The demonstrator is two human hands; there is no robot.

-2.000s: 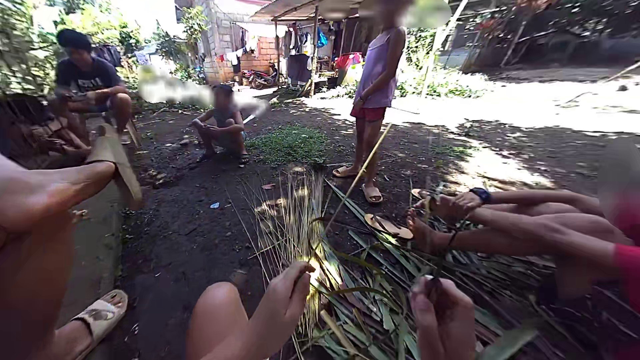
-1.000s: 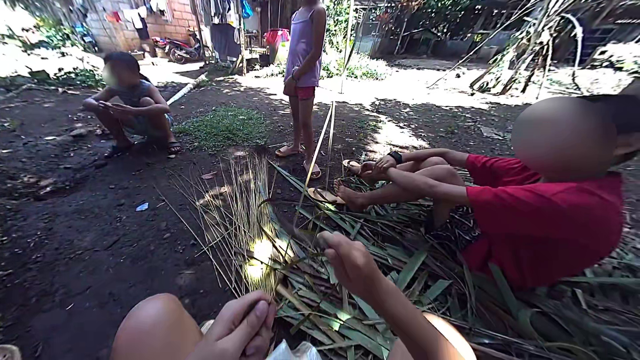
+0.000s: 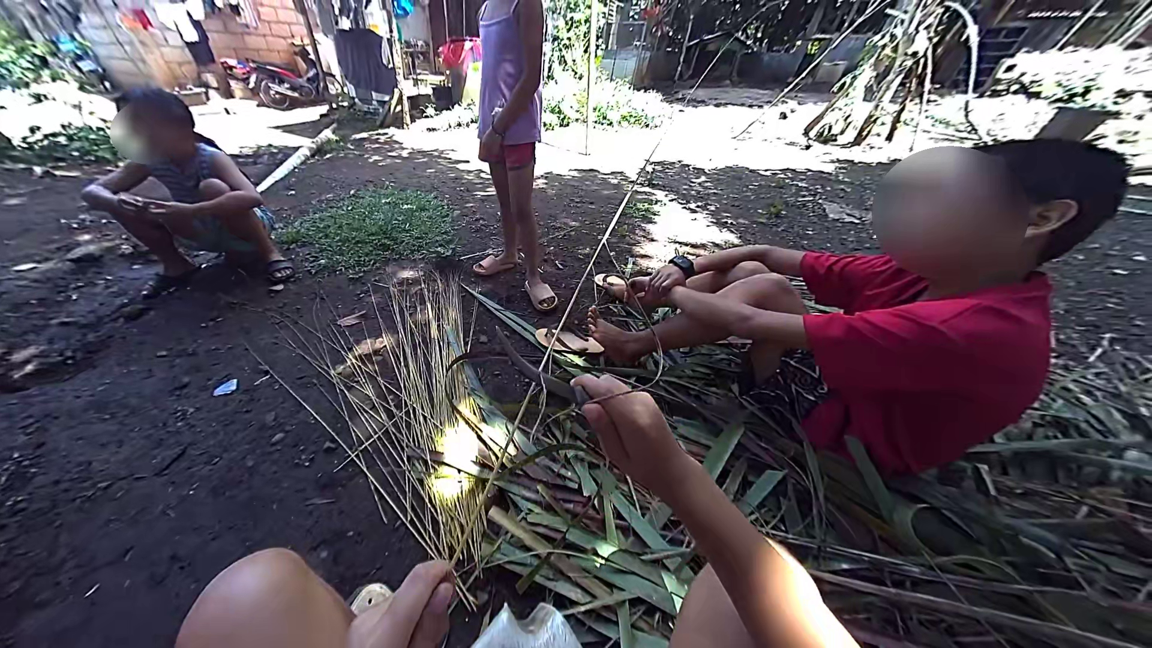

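Note:
Low in the view, my left hand [image 3: 409, 607] pinches the near end of a long thin palm-leaf midrib [image 3: 601, 238], which runs up and away. My right hand [image 3: 625, 418] is raised to the right of it, closed on a small knife [image 3: 533, 367] whose dark curved blade points up and left, close to the midrib. A thin curled strip loops beside the right hand. Between my hands and beyond, a fan of stripped midribs [image 3: 396, 423] lies on the soil. Green leaf strips [image 3: 621, 531] are heaped under and beside my right arm.
A person in a red shirt [image 3: 936, 360] sits on the right by the leaf heap. Another person stands ahead in sandals [image 3: 541, 295], and one squats at left. A grass patch [image 3: 373, 229] lies between those two. A clear plastic bag [image 3: 526, 627] is near my knees.
The view has swung right. My right hand has moved up and away from my left hand, and the curved blade now shows beside the midrib.

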